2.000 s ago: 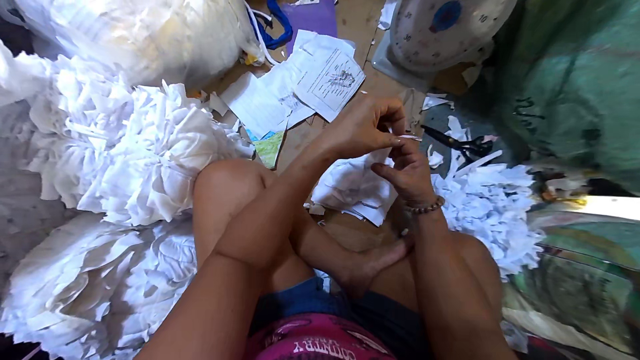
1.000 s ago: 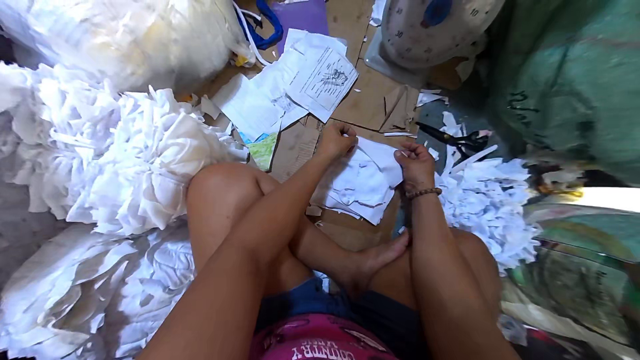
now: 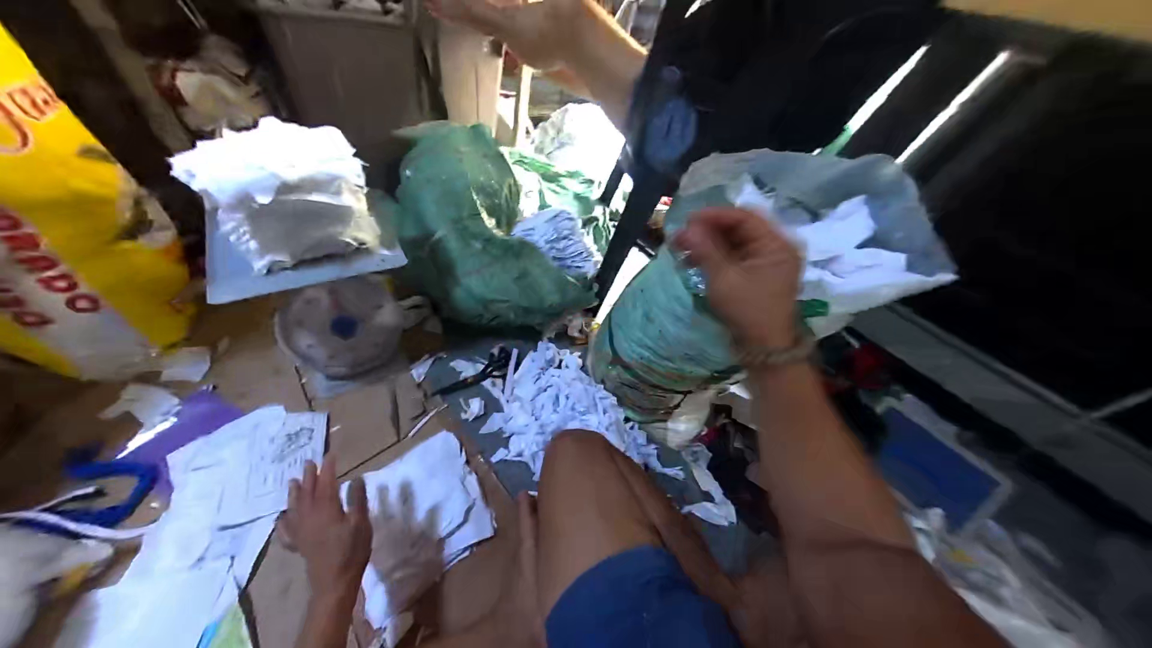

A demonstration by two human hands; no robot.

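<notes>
My left hand (image 3: 328, 522) is low at the left with its fingers apart, between a printed paper sheet (image 3: 270, 459) and a stack of white cloth or paper pieces (image 3: 432, 495); nothing shows in it. Raised at the right, my right hand (image 3: 742, 270) is blurred, its fingers bent, in front of a green sack (image 3: 666, 324). White pieces (image 3: 841, 238) stick out of that sack's open top. Whether the right hand holds anything is unclear. A heap of white scraps (image 3: 567, 405) lies by my knee, with black-handled scissors (image 3: 490, 364) at its left.
A dial scale (image 3: 340, 328) bears a tray piled with white pieces (image 3: 279, 198). Behind stands another green sack (image 3: 477, 234); a yellow printed sack (image 3: 72, 225) is at the left. Another person's bare limb (image 3: 558, 40) reaches in at the top. Cardboard (image 3: 360, 414) covers the floor.
The view has swung far to the right. Both hands were close together at the white stack; now they are wide apart, the right one raised by the green sack.
</notes>
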